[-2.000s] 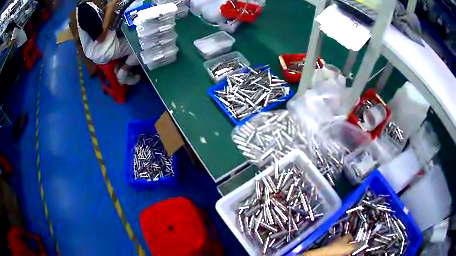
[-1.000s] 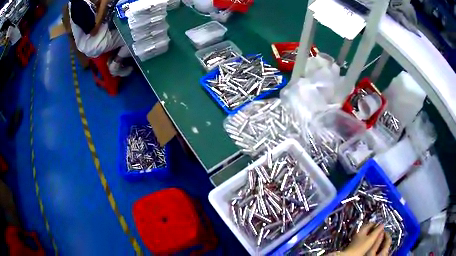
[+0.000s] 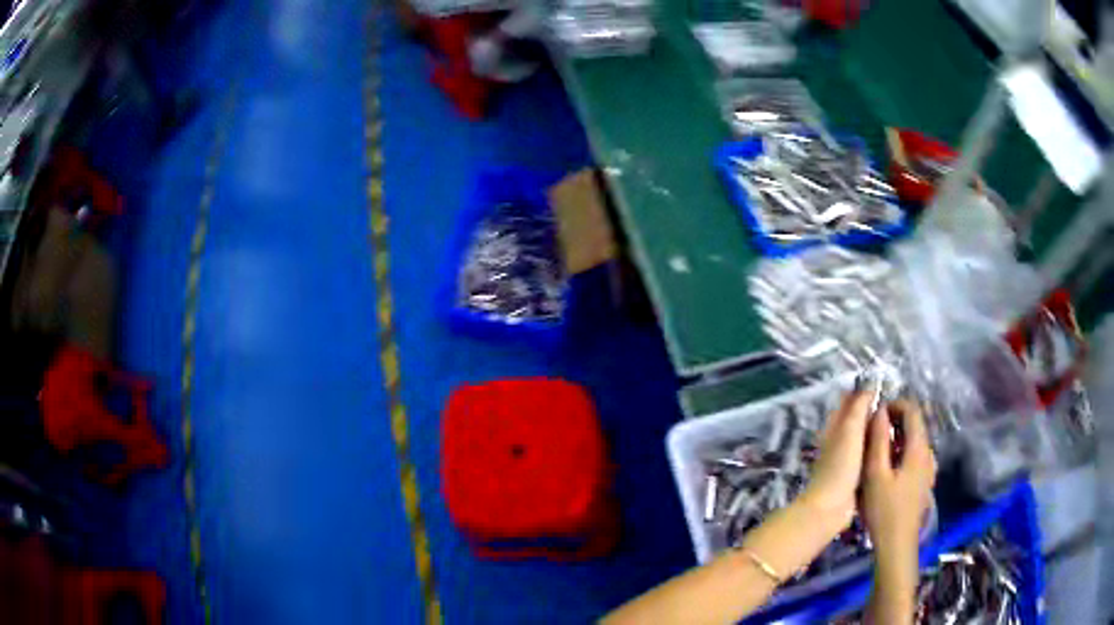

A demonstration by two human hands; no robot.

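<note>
My left hand (image 3: 833, 474), with a thin band at the wrist, and my right hand (image 3: 898, 470) are together over the right part of the white tray (image 3: 690, 491). Silvery metal motors (image 3: 876, 388) show at the fingertips, between the two hands; how many is blurred. The tray is heaped with silver motors with dark red bits among them. The blue bin (image 3: 1029, 537), also full of motors, lies to the right and partly under my right forearm.
A bag of silver pieces (image 3: 821, 305) and a small blue bin of motors (image 3: 751, 202) lie behind the tray. A red stool (image 3: 519, 458) and another blue bin (image 3: 468, 293) are on the floor at left. White frame posts stand at right.
The view has swung left, so the bench lies farther right. A hand that was in the blue bin is no longer there; both hands are now over the white tray with motors.
</note>
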